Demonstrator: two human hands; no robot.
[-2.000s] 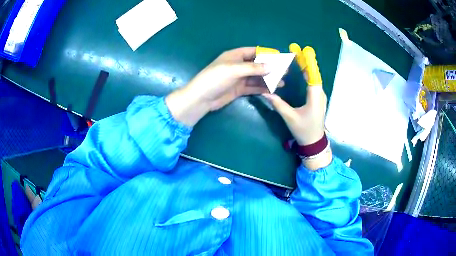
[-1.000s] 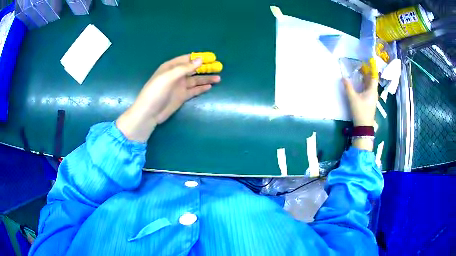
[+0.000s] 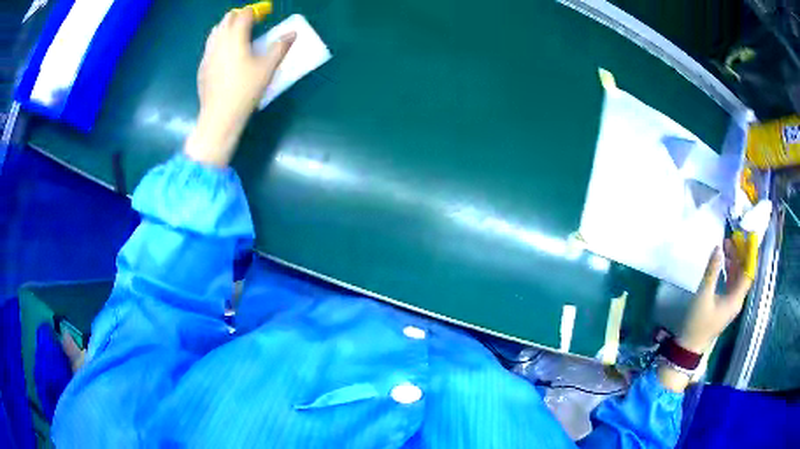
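Observation:
My left hand (image 3: 230, 81), with a yellow finger cot showing, is at the white card or wipe stack (image 3: 301, 60) at the upper left of the green mat. Its thumb lies over the stack; I cannot tell if it grips. My right hand (image 3: 721, 300) is at the lower right corner of the white backing sheet (image 3: 636, 180), beside the bench edge. Its thumb and yellow-tipped fingers are raised close together; whether they hold anything is unclear. Two grey triangular plates (image 3: 678, 151) lie on the sheet's right part.
A blue tray (image 3: 92, 88) with white sheets is at the upper left. A yellow can (image 3: 774, 145) and crumpled white pieces (image 3: 756, 216) are at the far right. Pale tape strips (image 3: 614, 329) stick at the front edge, above clear film (image 3: 570, 395). A person's hand (image 3: 75, 352) shows at lower left.
The triangle once in my hands now lies on the sheet as the second one. My right hand has moved off it toward me. My left hand has reached out to the white stack.

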